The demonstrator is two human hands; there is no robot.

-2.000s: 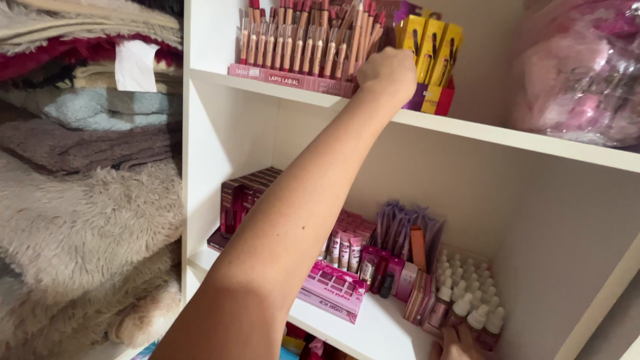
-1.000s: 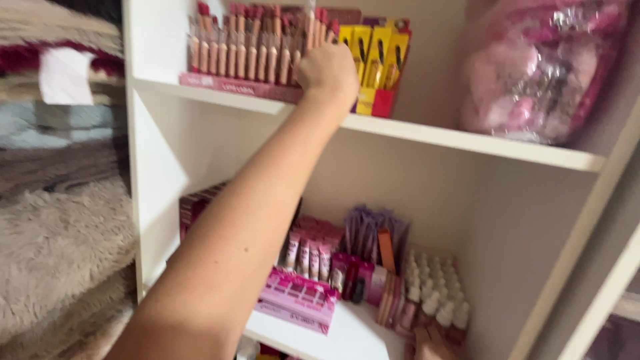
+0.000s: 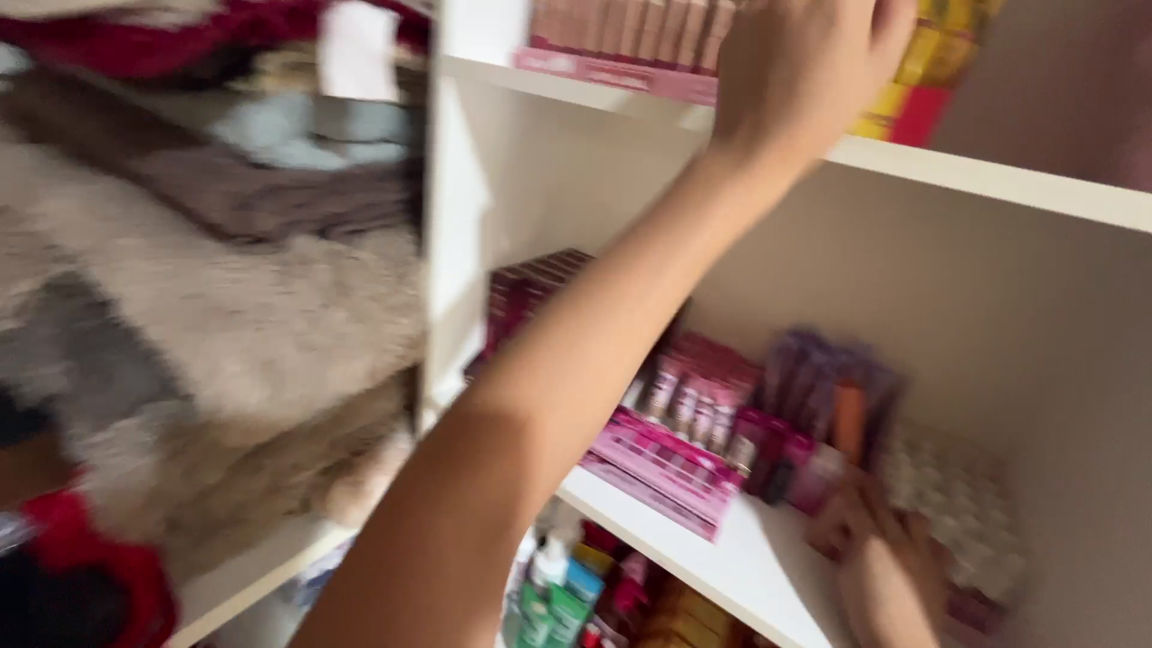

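My left hand is raised at the upper shelf, in front of the right end of a pink display box of lip cosmetics and beside yellow boxes with a red part. Its fingertips are cut off by the top edge, so its grip is hidden. Lower down, my right hand is among small pink cosmetic packages, just left of a group of white-capped bottles. Blur hides whether its fingers hold anything. A pink palette lies at the front of the lower shelf.
Purple packages and an orange-brown tube stand behind my right hand. A dark magenta box is partly behind my left forearm. Folded plush blankets fill the left side. Green tubes show below.
The view has moved closer and lower, cutting off the upper shelf. My right hand, at the bottom edge before, now shows more fully and has moved over the packages left of the bottles.
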